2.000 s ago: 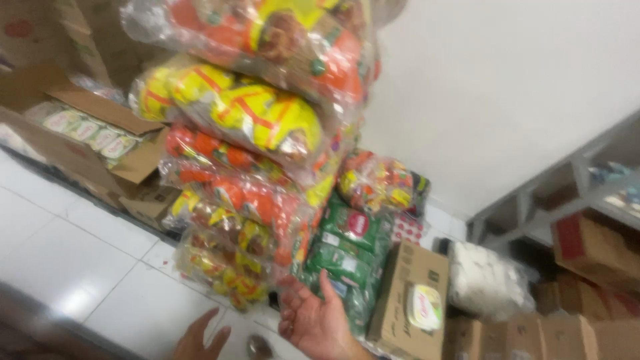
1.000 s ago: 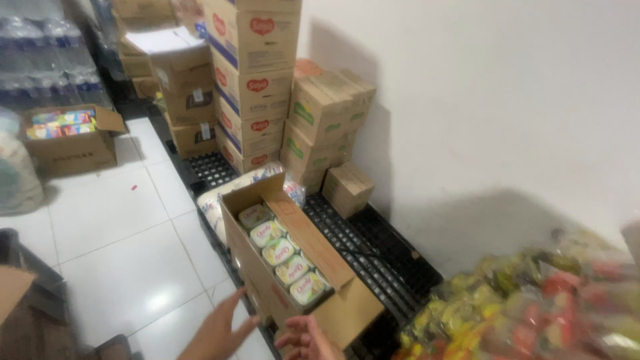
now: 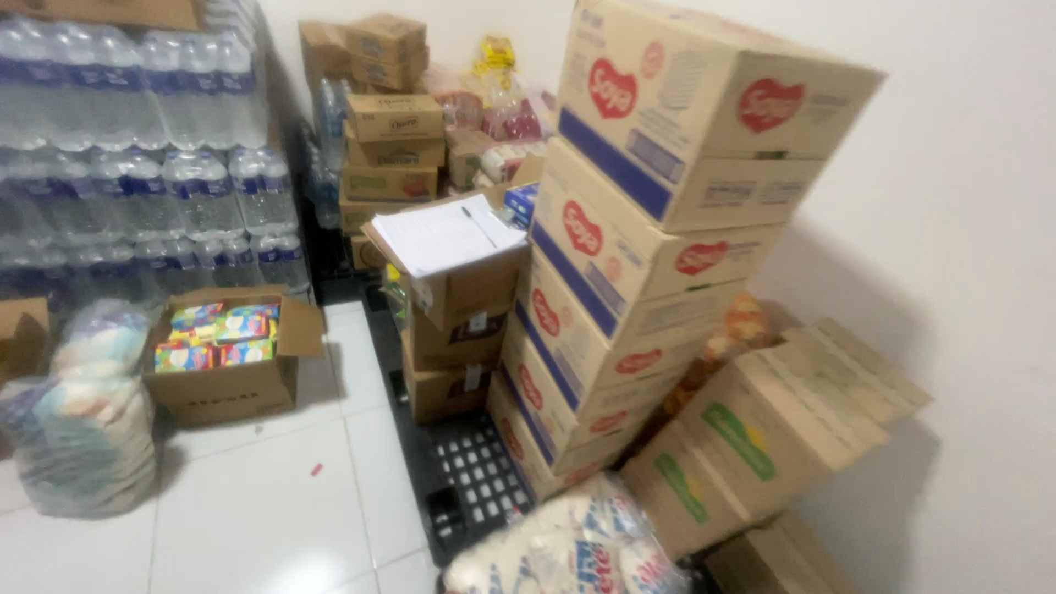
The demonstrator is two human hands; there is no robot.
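Observation:
Neither my left hand nor my right hand shows in the head view now. A tall stack of Soya cardboard boxes point(image 3: 615, 247) rises near the middle on a black plastic pallet point(image 3: 478, 466). Left of it, a shorter stack of brown boxes point(image 3: 466, 293) bears white paper sheets point(image 3: 437, 235) with a pen point(image 3: 478, 227) lying on them. At the bottom, a clear plastic bale of white packets point(image 3: 569, 540) rests by the pallet grid. An open carton point(image 3: 223, 392) of colourful packets stands on the tiled floor at the left.
Shrink-wrapped water bottles point(image 3: 132, 165) are piled at the left, behind a stuffed translucent bag point(image 3: 82, 421). Cardboard boxes with green labels point(image 3: 734, 445) stand at the right against a white wall point(image 3: 949, 206). More boxes point(image 3: 392, 157) are stacked at the back.
Both hands, seen low in the earlier frames, have left the view. The view has swung far across, from bagged goods to the box stacks, paper and water bottles.

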